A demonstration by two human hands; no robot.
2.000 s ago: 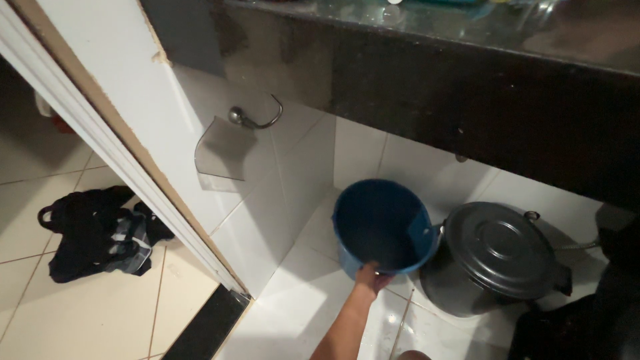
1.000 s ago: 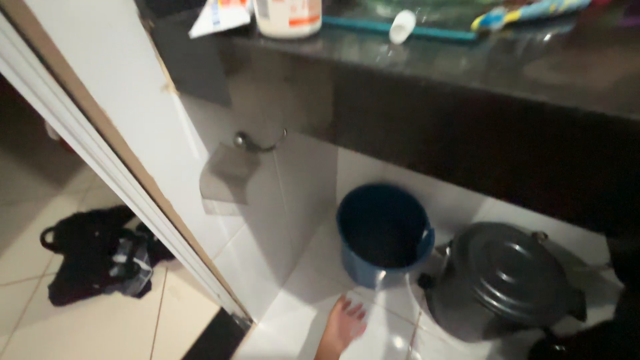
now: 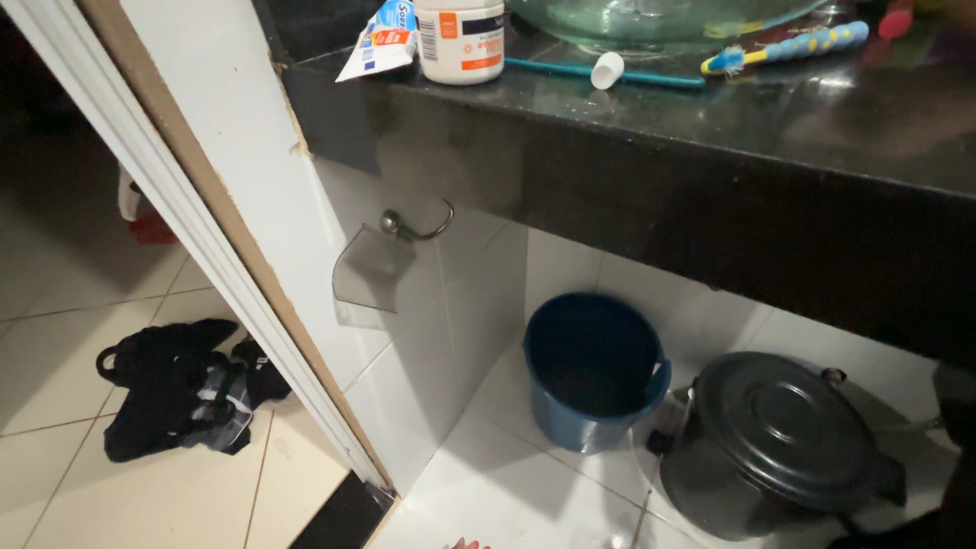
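Observation:
Only the fingertips of my left hand (image 3: 470, 544) show at the bottom edge, slightly apart, with nothing visible in them; the rest of the hand is out of frame. Up and to the right of them, a blue plastic bucket (image 3: 560, 423) stands upright on the white tiled floor under the counter, not touched by the hand. Beside it on the right is a black lidded bin (image 3: 785, 427), its lid on. My right hand is not in view.
A dark stone counter (image 3: 610, 175) overhangs, bearing a white jar (image 3: 461, 46), a packet (image 3: 385, 49), a white cap (image 3: 607, 70), a toothbrush (image 3: 801, 46) and a glass basin (image 3: 656, 23). A paper holder (image 3: 374, 267) juts from the wall. Dark clothes (image 3: 168, 389) lie beyond the door frame (image 3: 191, 198).
My left hand has let go of the blue bucket's rim and drawn back down to the frame's bottom edge. The bucket stays under the counter. The view has shifted, showing more of the countertop.

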